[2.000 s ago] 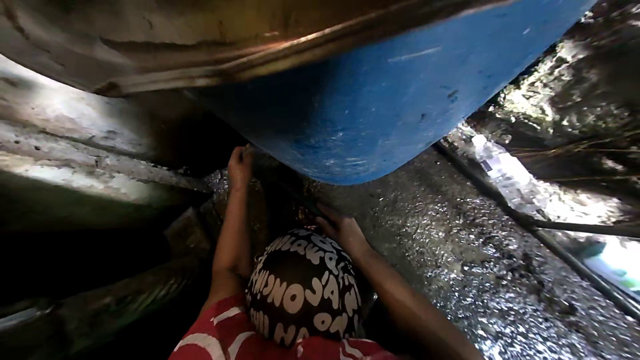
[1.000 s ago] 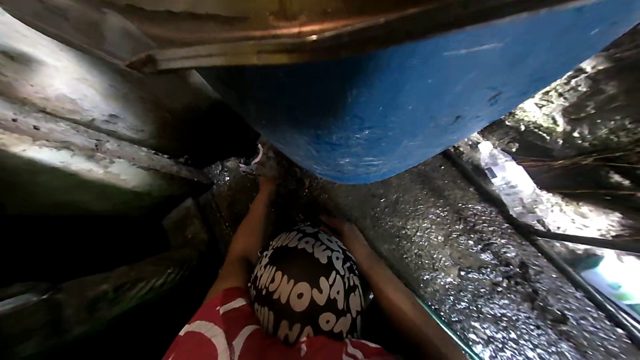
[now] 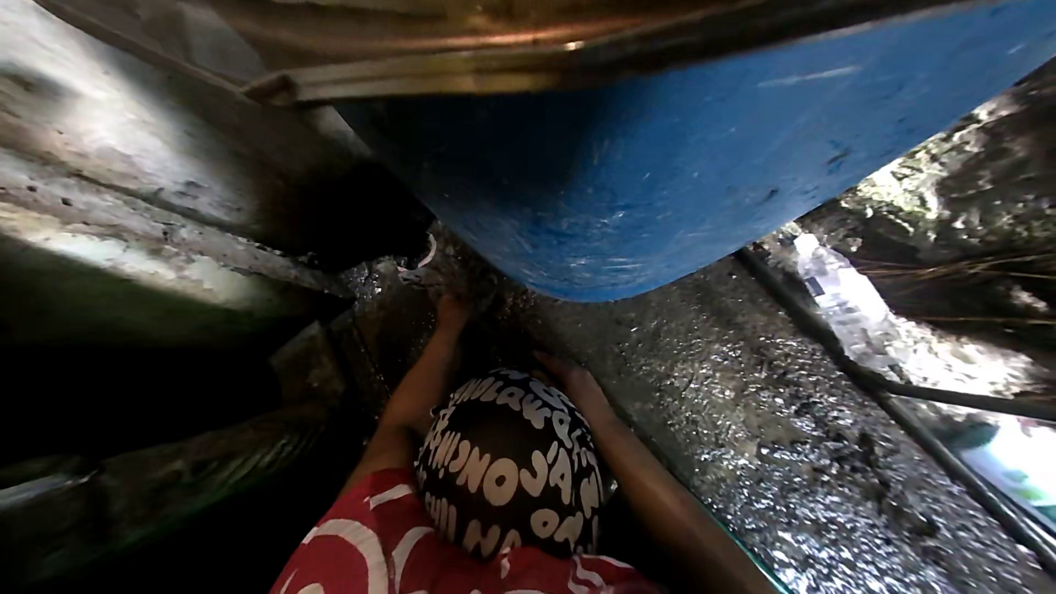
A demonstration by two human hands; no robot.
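Note:
My left hand (image 3: 454, 307) is low over the dark wet ground, left of the lower end of a large blue barrel (image 3: 610, 206). It is blurred, and its fingers cannot be made out. Just beyond it shows a pale, curved rim (image 3: 421, 254) of something unclear, near splashing or glistening water. Closer to me, my right hand (image 3: 573, 381) lies at the far side of a rounded form in black cloth with white lettering (image 3: 507, 462), between my arms. Its fingers are partly hidden, and whether it holds anything cannot be seen.
A brown, shiny curved rim (image 3: 495, 70) hangs across the top. Left stands a stained concrete wall or ledge (image 3: 148, 223) above a dark gap. Wet rough ground (image 3: 742, 412) lies right, edged by a dark pipe (image 3: 825, 338), with a clear plastic bottle (image 3: 841, 297) beyond it.
My left hand, raised beside the barrel two seconds ago, has moved down and right. The pale curved rim beyond it did not show in the oldest frame. My right hand has hardly moved.

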